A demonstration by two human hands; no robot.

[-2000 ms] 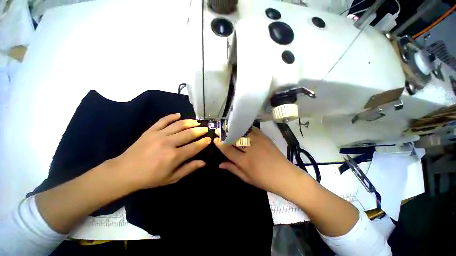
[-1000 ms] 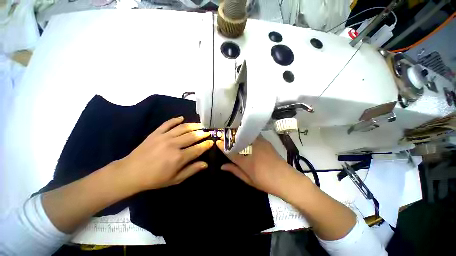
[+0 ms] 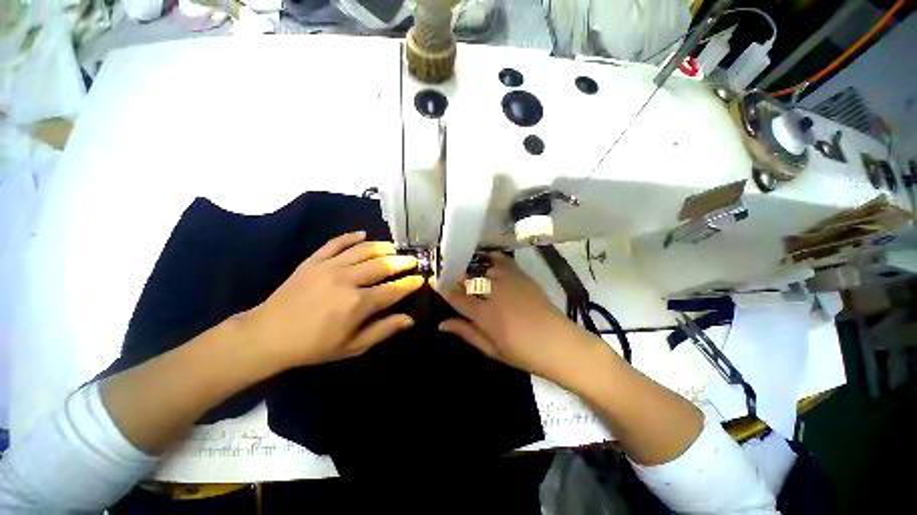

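Observation:
The black fabric panel (image 3: 251, 262) lies on the white table, partly under the machine head, and hangs over the front edge. My left hand (image 3: 322, 302) lies flat on it, fingers spread, fingertips beside the lit presser foot (image 3: 423, 262). My right hand (image 3: 503, 317) rests on the fabric right of the foot, its fingertips close to the foot and partly hidden by the sewing machine head (image 3: 468, 201). Neither hand visibly grips anything. The needle is too small to make out.
Black shears (image 3: 608, 330) lie right of the head. A slim metal tool (image 3: 714, 354) lies farther right by white paper (image 3: 769, 347) and black strips. A printed ruler (image 3: 226, 441) runs along the table's front edge. Pale cloth scraps (image 3: 40, 60) are piled behind and left.
The camera view has shifted. Both hands stay beside the foot. The fabric's front corner still hangs at the table edge, with no clear change in its position.

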